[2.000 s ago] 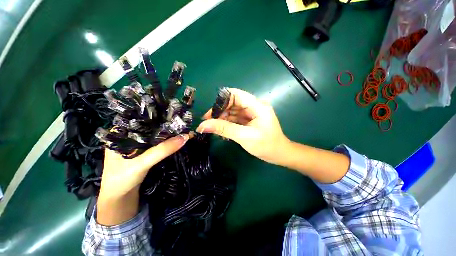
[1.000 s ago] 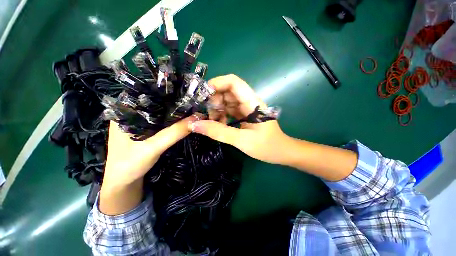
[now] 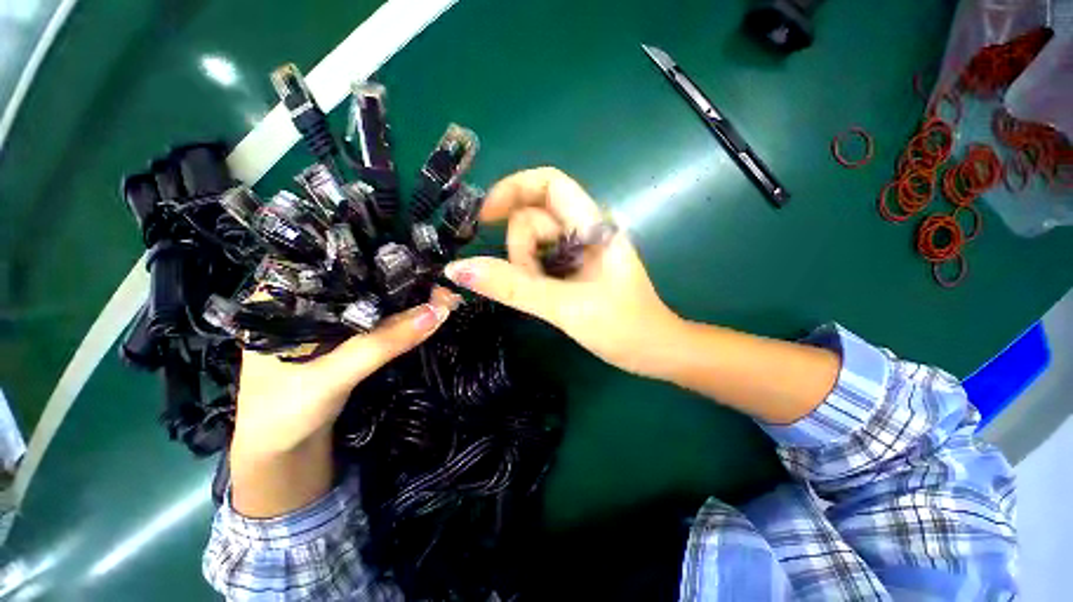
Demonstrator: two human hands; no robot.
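My left hand (image 3: 312, 394) is closed around a bunch of black cables, with many clear-tipped plugs (image 3: 341, 229) fanned out above the fist. My right hand (image 3: 577, 276) is beside the bunch at its right, fingers curled around a dark plug (image 3: 571, 249) that is blurred. Its thumb tip is close to the left thumb; whether its fingers also touch the bunch is hard to tell. The black cords (image 3: 459, 435) hang in a tangled mass below my hands. The plug ends point up and outward.
More black cables with thick barrel ends (image 3: 177, 288) lie at the left across a white line. A slim knife (image 3: 714, 124), red-brown rubber bands (image 3: 924, 182), their clear bag (image 3: 1041, 118) and a black connector (image 3: 779, 24) lie on the green bench (image 3: 659, 470). A blue object (image 3: 1014, 370) shows at the right.
My right hand has stayed near the bunch and its fingers have curled in. The plug in it has turned from upright to lying in the palm. The bench view has shifted slightly.
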